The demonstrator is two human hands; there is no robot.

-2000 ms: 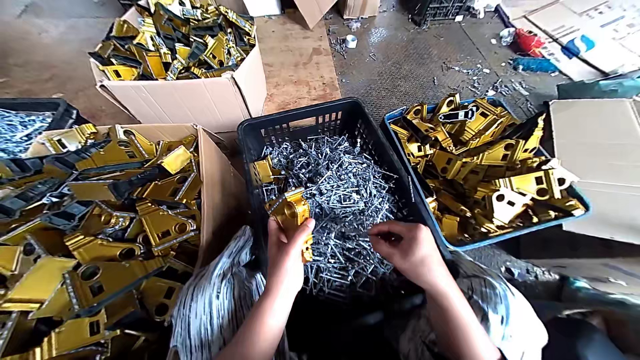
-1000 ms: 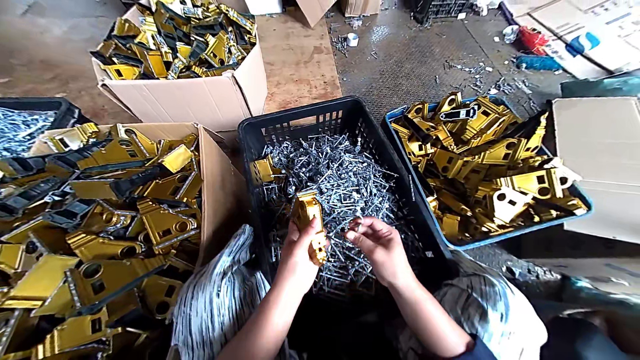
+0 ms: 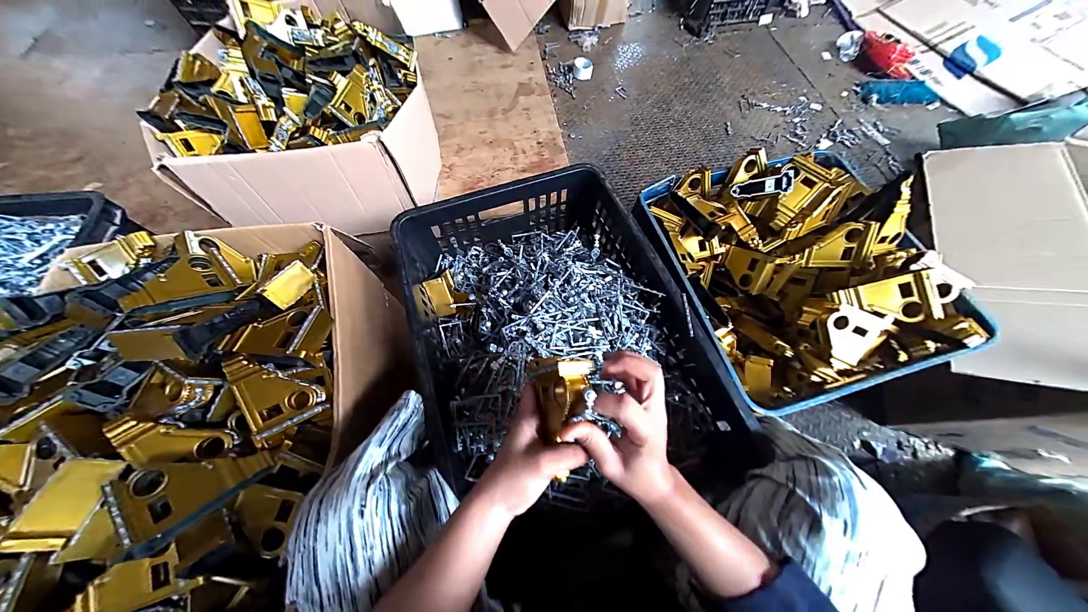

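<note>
My left hand (image 3: 534, 446) grips a gold-coloured metal bracket (image 3: 557, 393) above the near half of a black plastic crate (image 3: 614, 197). Right beside it, my right hand (image 3: 627, 425) has small silvery metal pieces (image 3: 602, 398) between its fingers, against the bracket's right side; their exact shape is blurred. Beneath both hands the crate holds a heap of thin silvery metal fasteners (image 3: 552, 297). Another gold part (image 3: 439, 294) lies at the crate's left wall.
Gold and black parts fill a cardboard box (image 3: 361, 323) at the left and another box (image 3: 297, 183) behind it. At the right stands a blue-rimmed tray (image 3: 884, 374) of gold brackets, beside a cardboard flap (image 3: 1011, 255). Loose fasteners (image 3: 799, 119) litter the floor beyond.
My right hand has moved left, from apart over the fasteners to the bracket in my left hand. The bracket is now turned and nearer my body than a second ago.
</note>
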